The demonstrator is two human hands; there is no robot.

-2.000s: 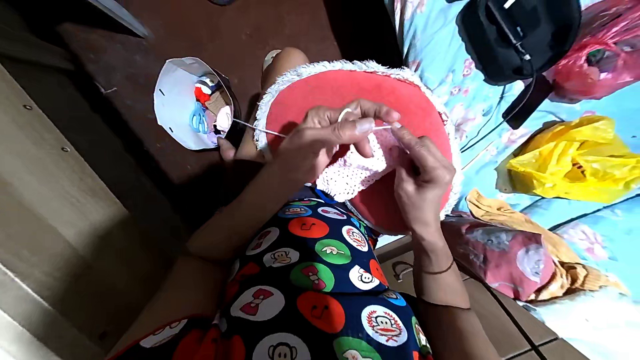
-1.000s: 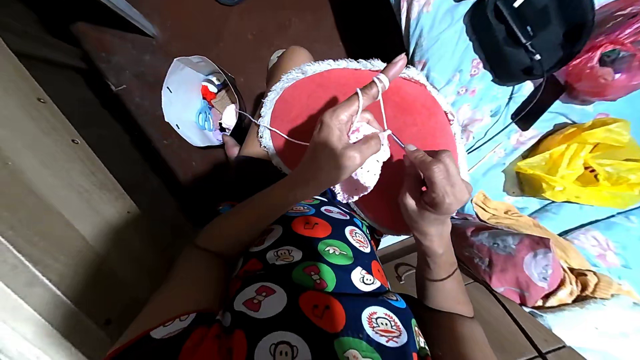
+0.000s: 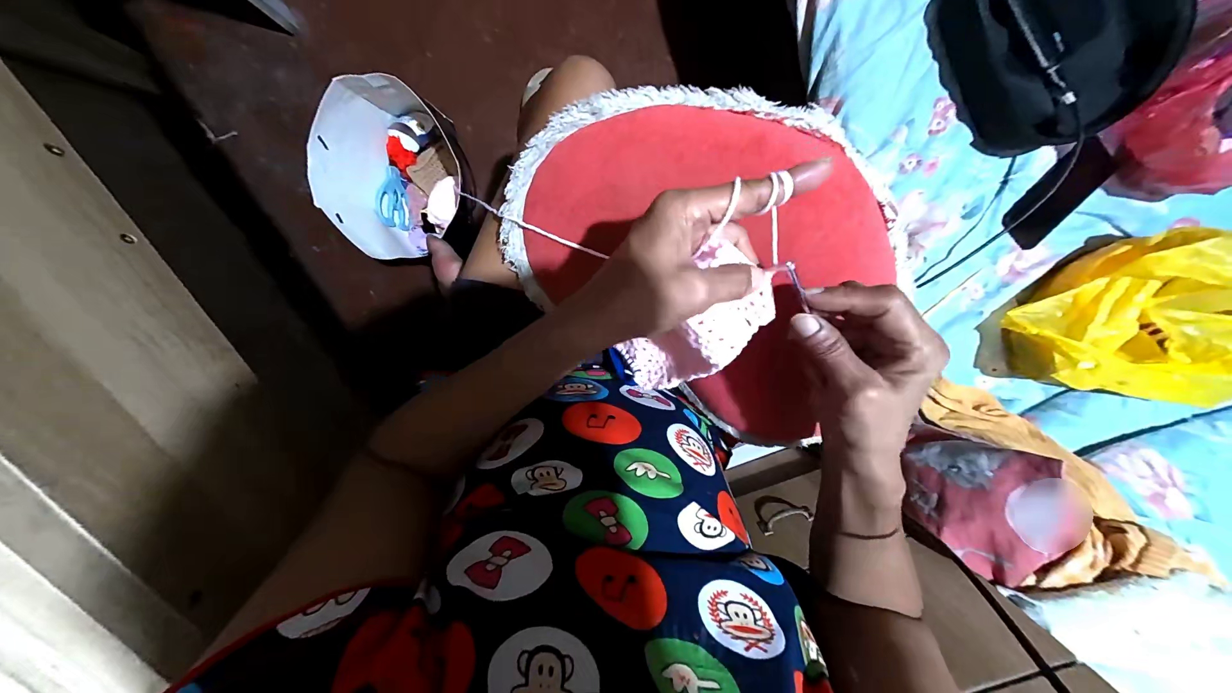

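My left hand (image 3: 679, 255) pinches the edge of a pale pink crocheted piece (image 3: 722, 332), its index finger stretched out with white yarn wound round it. A slim crochet hook (image 3: 797, 286) is held in my right hand (image 3: 866, 346), its tip at the yarn beside the piece's upper right edge. The yarn (image 3: 549, 234) runs left from my left hand to a white container (image 3: 351, 144). Under both hands lies a round red cushion (image 3: 626, 154) with white shaggy trim.
The container holds blue-handled scissors (image 3: 392, 199) and small bits. On the right, a floral blue sheet (image 3: 885, 115) carries a black bag (image 3: 1059, 67), a yellow plastic bag (image 3: 1136, 318) and an orange-brown cloth (image 3: 1001, 423). A wooden panel (image 3: 125, 279) stands at the left.
Two seconds ago my hands were closer together, with the left index finger bent. That finger is now extended with yarn around it, and the hook's tip is at the work.
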